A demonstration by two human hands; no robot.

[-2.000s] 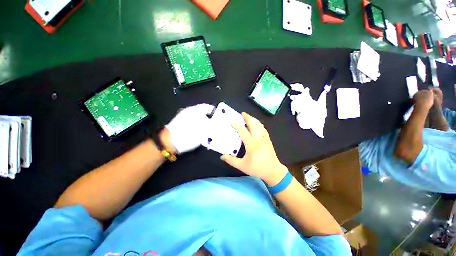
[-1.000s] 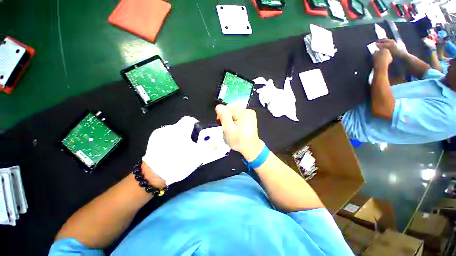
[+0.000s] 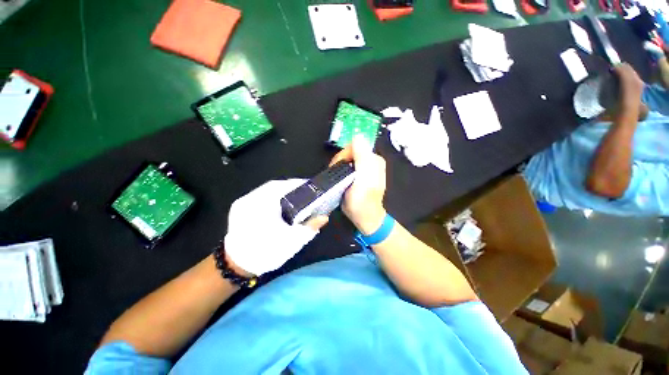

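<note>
A closed unit (image 3: 319, 193) is held on edge above the mat, in front of my body, with its black vented side facing up. My left hand (image 3: 264, 225), in a white glove, grips its left end. My bare right hand (image 3: 364, 183) grips its right end. The unit's lower face is partly hidden by my fingers. Three black device housings with green circuit boards lie open on the mat: one at the left (image 3: 153, 203), one further back (image 3: 235, 117), and one just behind my right hand (image 3: 355, 124).
Cover stacks lie at the left (image 3: 22, 282) and right (image 3: 488, 53). A loose plate (image 3: 477, 114) lies beside a crumpled white glove or cloth (image 3: 422, 137). An open cardboard box (image 3: 510, 245) stands below right. The green belt (image 3: 271, 36) carries an orange pad (image 3: 196, 31). Another person (image 3: 612, 165) works at right.
The held unit has been tilted from white face up to black vented side up. My right hand now grips its end. The view has shifted slightly since the last frame.
</note>
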